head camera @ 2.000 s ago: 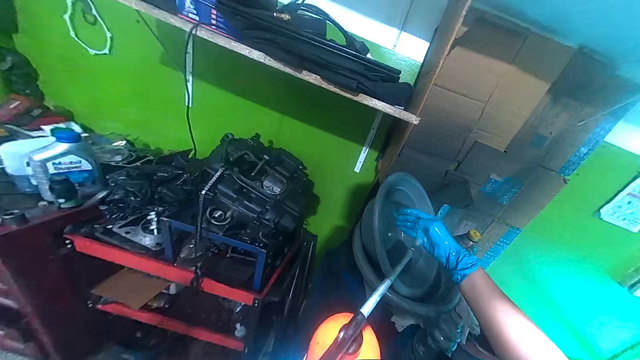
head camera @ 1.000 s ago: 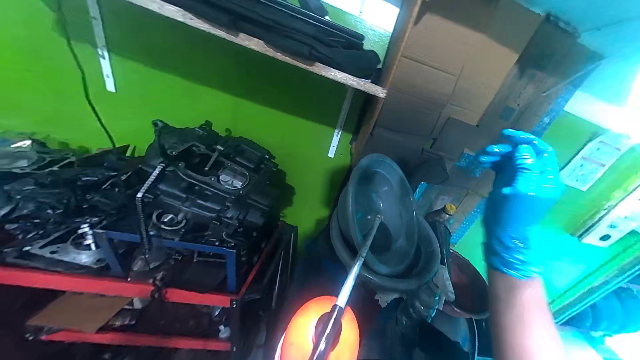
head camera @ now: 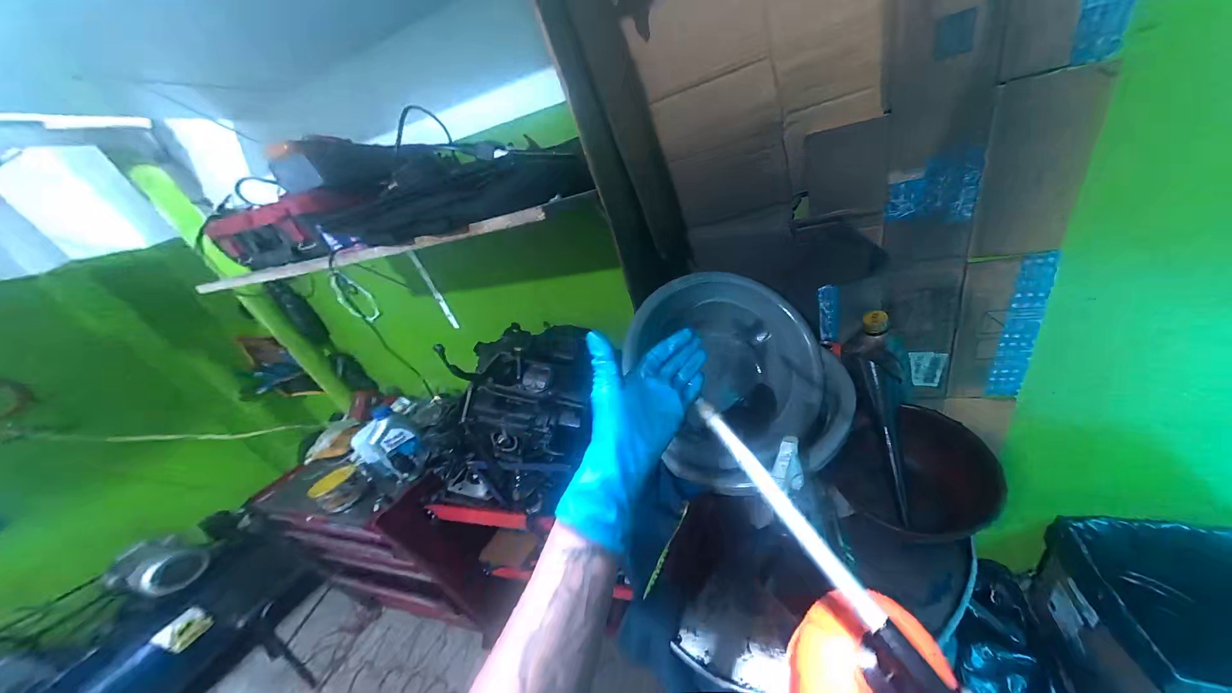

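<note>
My left hand, in a blue glove, is raised with its thumb apart and its fingers slightly curled, holding nothing. It overlaps the left rim of a grey plastic basin, which leans on another basin. Just right of the fingertips is the end of a slim metal tube. The tube slants down to a dark fitting beside a bright orange rounded object; what holds them is hidden. My right hand is out of view. A dark engine assembly sits left of my hand.
A red tool cabinet carries a jug. At right are a dark round pan, a funnel and a black bin. A loaded shelf hangs above the engine; cardboard covers the wall.
My right hand, at the basin and then raised away from it in the earlier frames, is out of view. My left hand has come into view by the basin. The view has swung considerably.
</note>
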